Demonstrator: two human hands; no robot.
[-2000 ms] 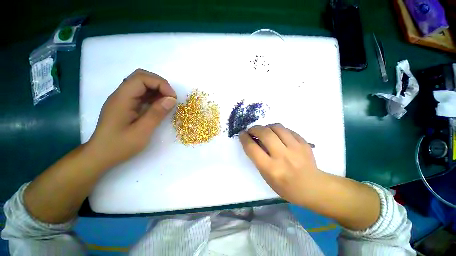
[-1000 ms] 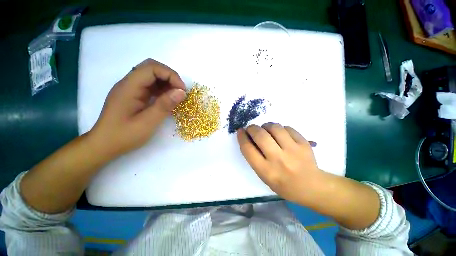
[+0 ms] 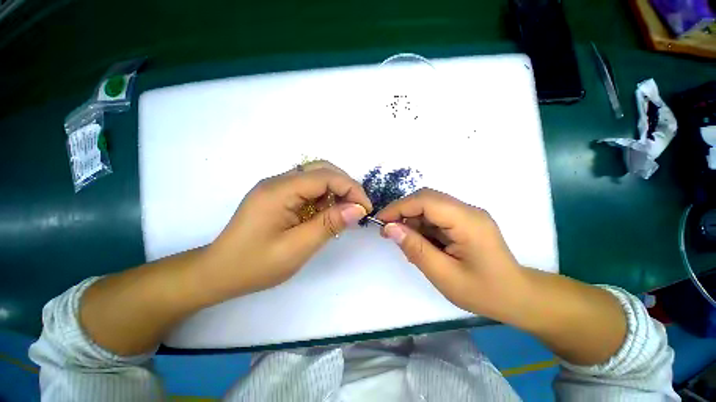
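My left hand and my right hand meet fingertip to fingertip over the white board. My right thumb and index finger pinch a thin silver tool that points at my left fingertips. My left thumb and index finger are pinched together; a tiny dark speck shows between the hands, too small to tell. The dark pile of tiny parts lies just behind the fingertips. The gold pile is mostly hidden under my left hand, with grains showing between the fingers.
Small loose dark pieces lie near the board's top edge, by a clear round rim. Zip bags lie at left. A phone, tweezers, crumpled white paper and a brown tray are at right.
My left hand has moved right, across the gold pile, to my right hand. My right hand has turned, and its thumb and the silver tool now show. The view has shifted slightly.
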